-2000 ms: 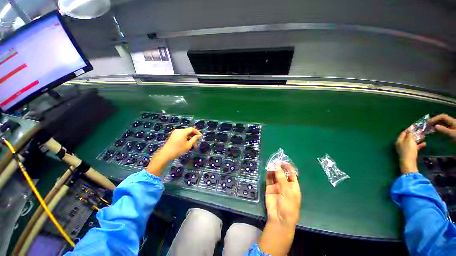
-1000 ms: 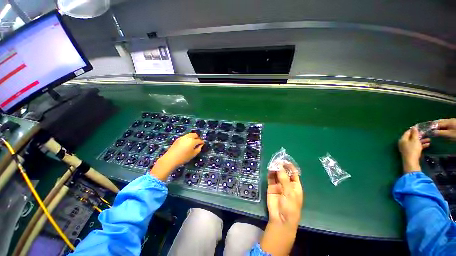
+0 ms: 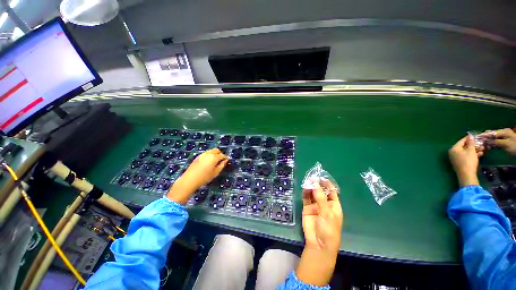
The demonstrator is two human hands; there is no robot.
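My left hand (image 3: 201, 171) is over the right clear blister tray (image 3: 293, 195), thumb and fingertips together close above a black component in an upper row. Whether a tiny part is between the fingertips cannot be told. Black components (image 3: 281, 212) with shiny dots fill the visible pockets; those in the upper rows look plainer. My right hand (image 3: 322, 218), palm up beside the tray, holds a small clear zip bag (image 3: 318, 177) of parts at its fingertips. A second clear tray with black components (image 3: 148, 181) lies to the left, touching or nearly touching the first.
A clear bag with silvery contents (image 3: 378, 186) lies right of my right hand. A coworker's hands (image 3: 465, 161) hold a small bag at far right, near another tray (image 3: 501, 187). Clear film (image 3: 195, 114) lies at the back; a monitor (image 3: 45, 73) and yellow cable (image 3: 42, 224) are left.
My left hand has shifted slightly over the right tray, with its fingertips near the upper rows. My right hand still holds the bag. The coworker's hands have moved slightly.
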